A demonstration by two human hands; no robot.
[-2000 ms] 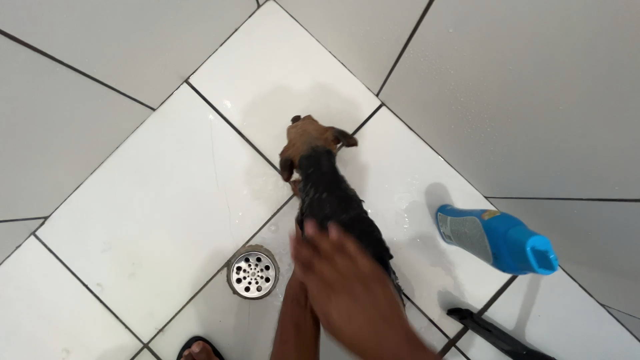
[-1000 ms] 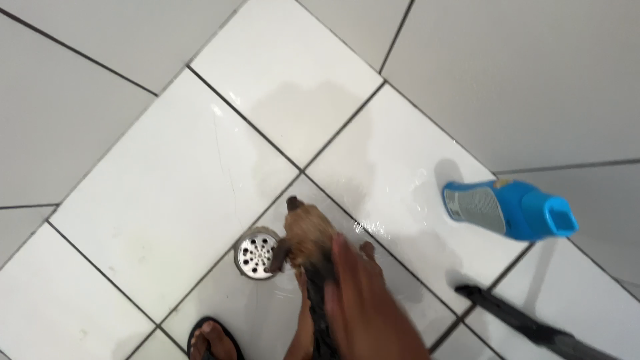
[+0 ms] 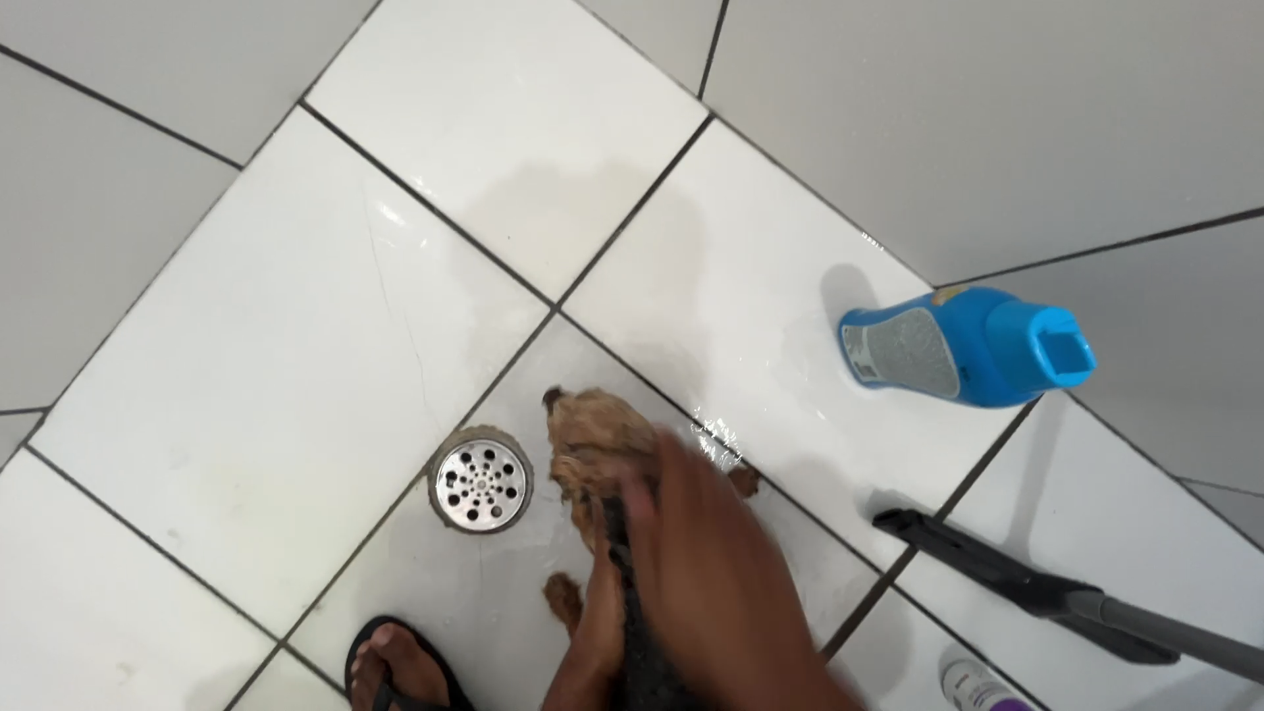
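A small wet dog (image 3: 602, 444) with a brown head and dark back stands on the white tile floor, just right of the round metal drain. My right hand (image 3: 701, 533), blurred, lies over its neck and the side of its head, with the palm against the fur. Below the dog's head, my left hand (image 3: 604, 553) is at its chest and is mostly hidden by the dog, so its fingers do not show. The dog's brown paws show on either side of my arms.
A blue plastic bottle (image 3: 987, 346) stands by the wall on the right. Below it lies a black squeegee head (image 3: 1027, 583) on a grey pole. A white bottle (image 3: 978, 686) shows at the bottom edge. The metal floor drain (image 3: 481, 485) is beside a foot in a black flip-flop (image 3: 405, 671).
The dog has come back from the tiles near the corner to beside the drain. My right hand has moved from its back to its neck and head.
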